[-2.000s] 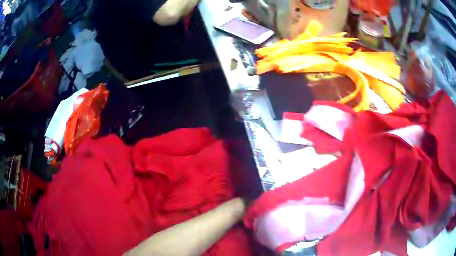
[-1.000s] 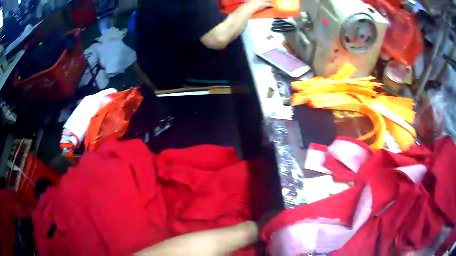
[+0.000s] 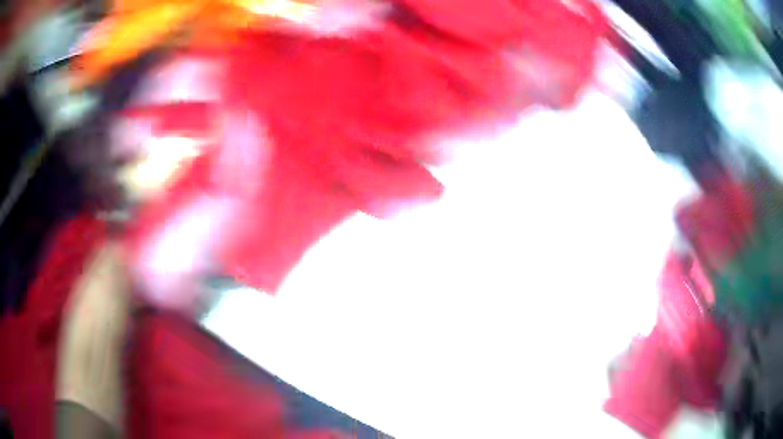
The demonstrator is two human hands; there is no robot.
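The view is strongly blurred. My left forearm rises along the lower left, and my left hand [image 3: 105, 257] is a blurred shape at its upper end, by the table's edge; its fingers and any hold are not readable. Red pieces with pale pink backing [image 3: 300, 137] lie heaped on the white table [image 3: 481, 291], right of and beyond my left hand. A dark red cloth heap [image 3: 197, 377] lies below the table's edge, beside my forearm. My right hand is not in view.
Orange-yellow strips [image 3: 154, 30] show at the top left beyond the pink-backed pieces. More red cloth [image 3: 678, 343] shows at the table's right side. A blurred green shape [image 3: 755, 274] is at the far right. The table's near edge runs diagonally at the bottom.
The view has swung right, so the pink-backed heap and orange strips now appear further left and the bright white table shows. My left forearm now appears at the left side.
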